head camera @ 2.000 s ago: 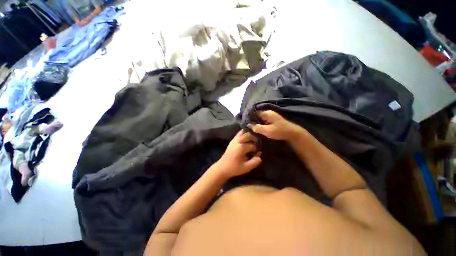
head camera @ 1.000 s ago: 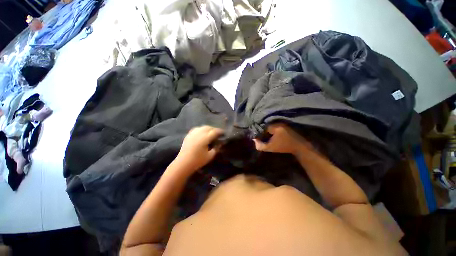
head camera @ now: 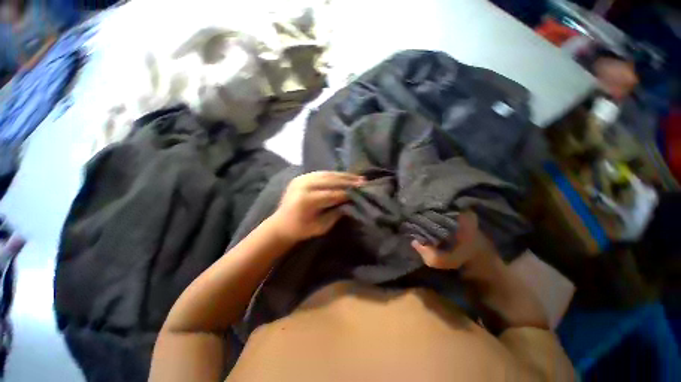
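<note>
A dark grey garment point(head camera: 418, 160) lies bunched in front of me, its shiny dark lining point(head camera: 470, 93) showing at the upper right with a small white label point(head camera: 502, 110). My left hand point(head camera: 321, 201) pinches a fold of the grey cloth near the middle. My right hand point(head camera: 448, 242) is closed around gathered, pleated cloth, lower and to the right. The view is blurred, and I cannot tell whether either hand also holds a tool. More dark grey cloth point(head camera: 134, 224) lies at the left.
Cream garments point(head camera: 224, 71) lie crumpled at the far side of the white table point(head camera: 440, 26). Blue clothes point(head camera: 45, 93) are at the upper left. A brown box with a blue stripe point(head camera: 579, 205) and bagged goods stand at the right.
The view has shifted right. My hands have moved apart, and the cloth between them is now bunched into folds, with my right hand gathering pleats lower down.
</note>
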